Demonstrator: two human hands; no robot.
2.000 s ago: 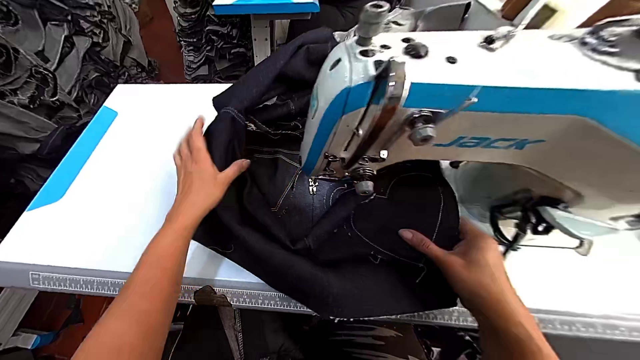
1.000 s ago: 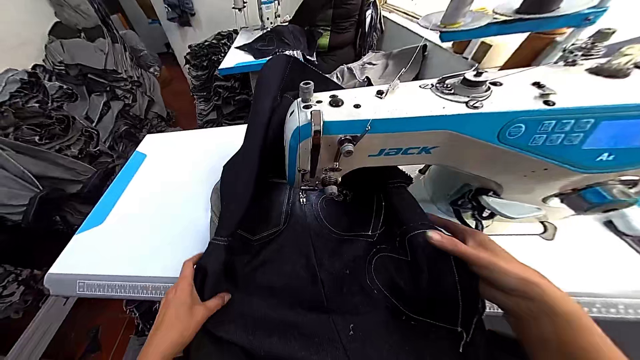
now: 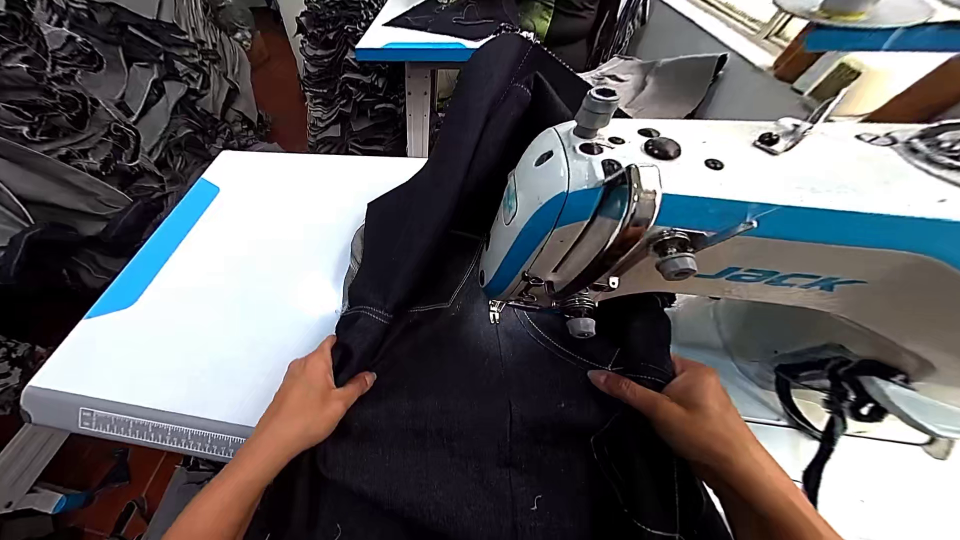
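Observation:
A dark denim garment (image 3: 435, 435) with pale stitching lies across the bed of a white and blue Jack sewing machine (image 3: 750, 187). Its presser foot (image 3: 494, 312) stands over the cloth beside a seam line. My left hand (image 3: 311, 397) grips the garment's left edge between thumb and fingers, below a double-stitched seam. On the right, my right hand (image 3: 686, 405) pinches the cloth near a curved line of stitching, thumb on top and fingers hidden beneath. Part of the garment rises in a fold behind the machine head. The needle tip cannot be made out.
The white table top (image 3: 262, 277) with a printed ruler (image 3: 157, 431) on its front edge extends left. Heaps of dark fabric (image 3: 112, 97) lie beyond it. A second table (image 3: 412, 41) stands behind. Dark cloth strips (image 3: 829, 420) hang at the right under the machine arm.
The garment, bunched around the needle area two seconds ago, is spread toward me. One second ago the right hand was by a heart-shaped stitch line; both hands now hold the cloth at its sides. The view has shifted.

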